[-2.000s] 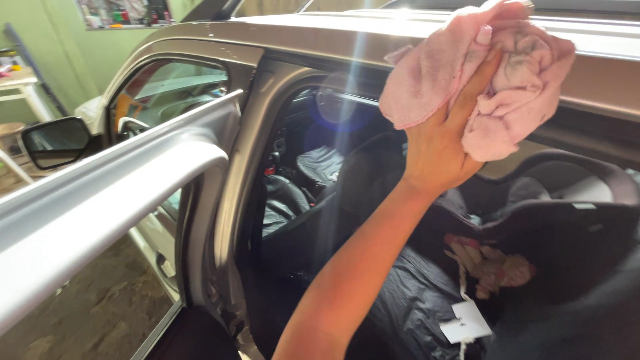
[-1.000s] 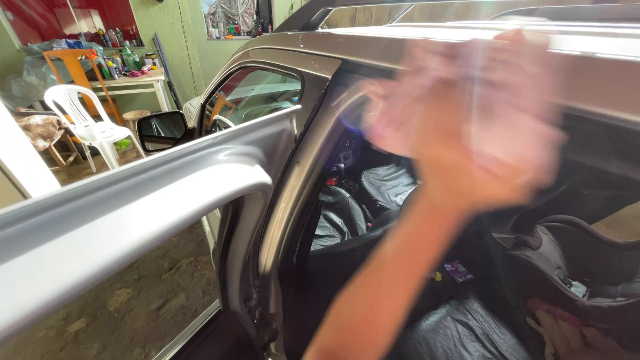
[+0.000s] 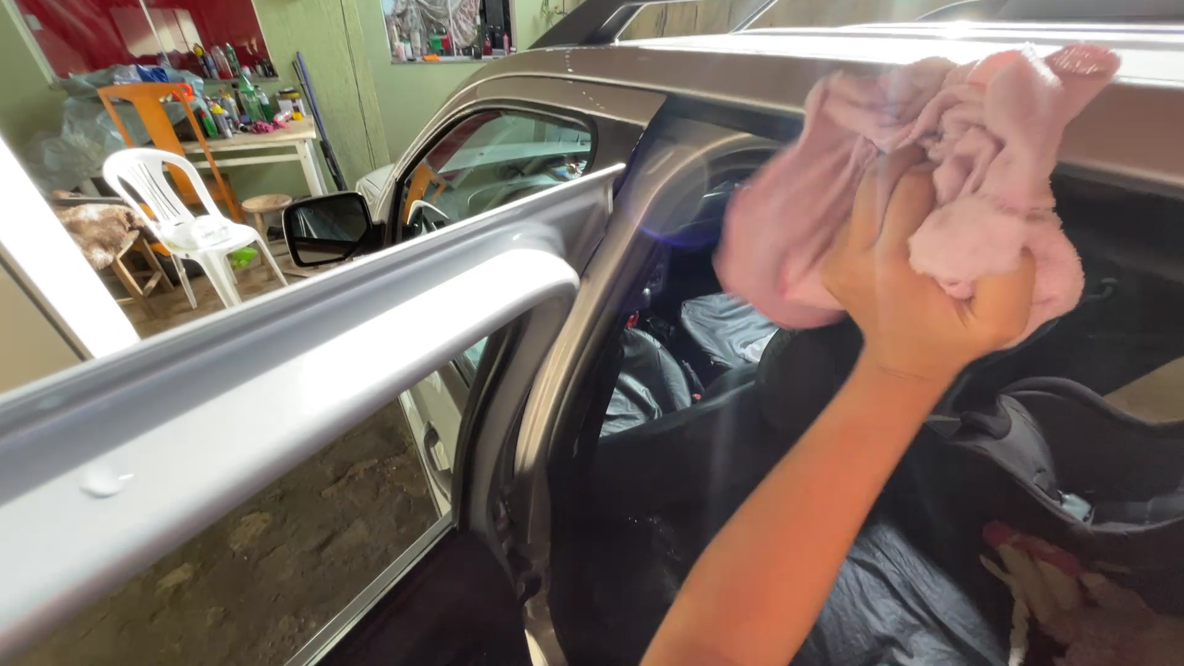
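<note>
My left hand [image 3: 911, 277] is raised at the upper right, its fingers closed around a bunched pink cloth [image 3: 990, 139]. The cloth overlaps the edge of the car's roof [image 3: 721, 83] and hangs over the top of the rear door opening; whether it touches the paint is hard to tell. To the left, the open car door's silver frame [image 3: 370, 342] runs diagonally across the view, a small white blob [image 3: 106, 481] on it. My right hand is out of view.
Inside the car are a dark child seat [image 3: 1045, 444], covered seats [image 3: 888, 592] and pinkish fabric [image 3: 1091, 592]. A side mirror [image 3: 328, 227] juts out ahead. Behind stand a white plastic chair [image 3: 185, 203], a wooden stool [image 3: 266, 203] and a bottle-laden table [image 3: 268, 143].
My left hand has shifted toward the car's front along the roof edge with the pink cloth in it. The view has turned left, bringing the chair and table into sight.
</note>
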